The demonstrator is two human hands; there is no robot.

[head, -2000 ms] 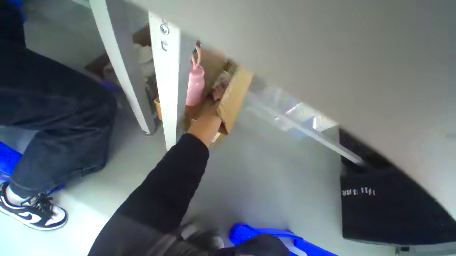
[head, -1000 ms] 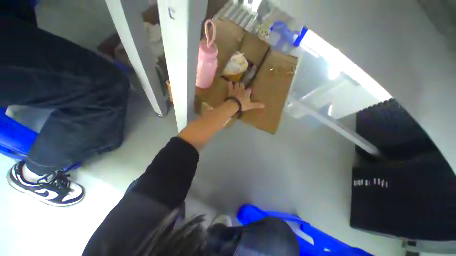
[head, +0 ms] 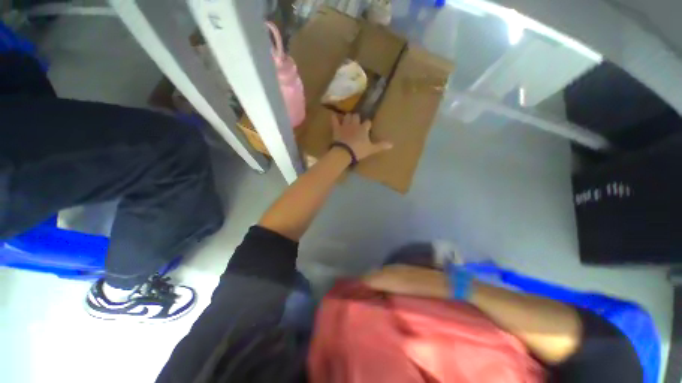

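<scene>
The brown cardboard box (head: 407,112) stands under the bench with its flaps open. A white and brownish item (head: 345,82) lies in it. My left hand (head: 355,137) rests palm down on the box's near side, fingers spread, a dark band at the wrist. It holds nothing that I can see. The pink water bottle (head: 290,93) stands upright at the box's left side, partly behind a white bench leg, its carrying loop up. My right hand (head: 389,280) is blurred and lies against a rust-red cloth (head: 419,336) in front of me; its fingers are unclear.
White bench legs (head: 243,75) stand left of the box. Another person's dark-trousered leg (head: 149,172) and black-and-white shoe (head: 142,298) are at the left. Black trays (head: 632,202) stand at the right. A blue stool (head: 628,318) is at the lower right.
My left hand has come out of the box's inside and lies spread on its near side. The bottle shows more behind the leg. My right arm and the red cloth have come into view.
</scene>
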